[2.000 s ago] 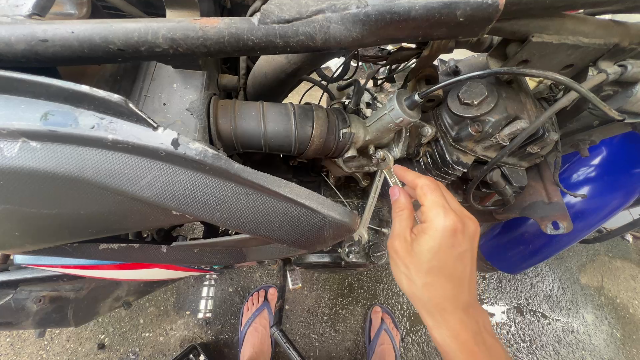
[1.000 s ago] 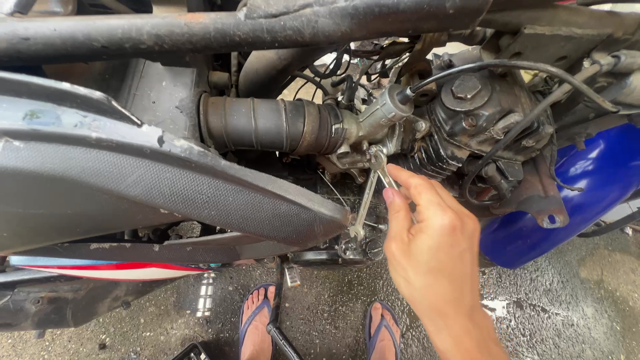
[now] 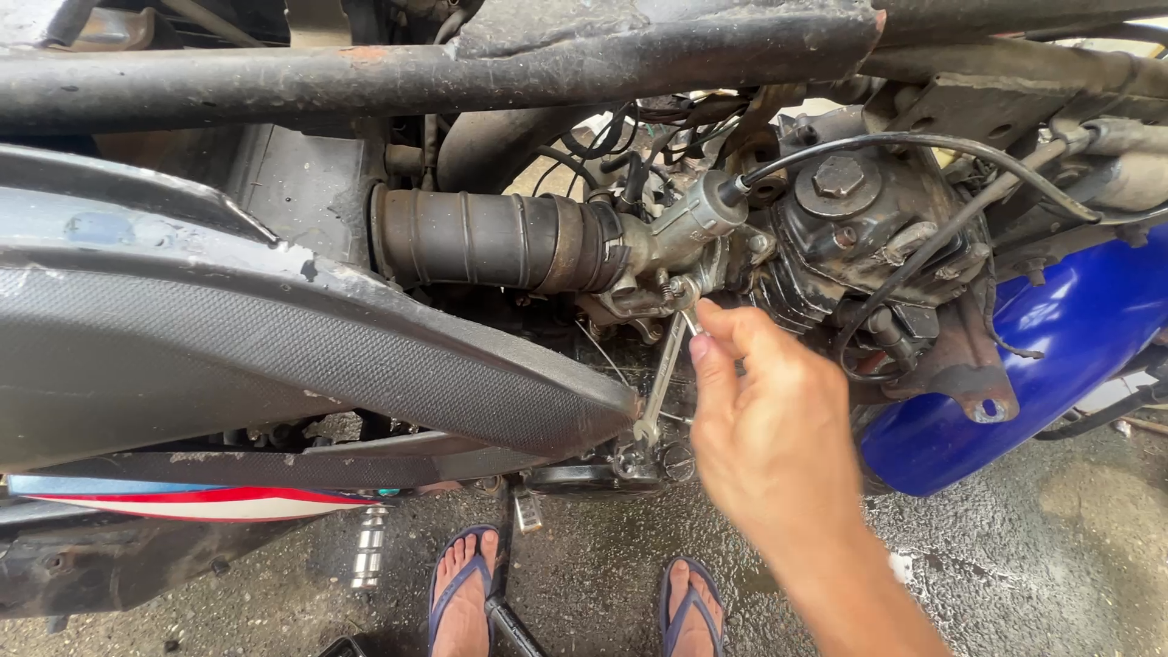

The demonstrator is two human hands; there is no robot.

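My right hand (image 3: 776, 420) pinches a small metal tool (image 3: 692, 321), perhaps a wrench, between thumb and index finger, its tip at the lower side of a motorcycle carburetor (image 3: 695, 224). Just left of my fingertips a metal combination wrench (image 3: 664, 379) stands at a slant, its open end near the engine's lower cover. A ribbed black rubber intake hose (image 3: 497, 239) joins the carburetor on the left, and a black cable (image 3: 912, 141) runs from its cap to the right. Beyond my hand is the dark engine cylinder head (image 3: 844, 219). My left hand is out of view.
A thick black frame tube (image 3: 274, 87) crosses the top. A textured grey side panel (image 3: 274, 356) covers the left, and a blue fender (image 3: 1031, 365) is at the right. Below, two feet in flip-flops stand on wet pavement beside a black metal bar (image 3: 516, 630). Metal sockets (image 3: 369, 547) lie lower left.
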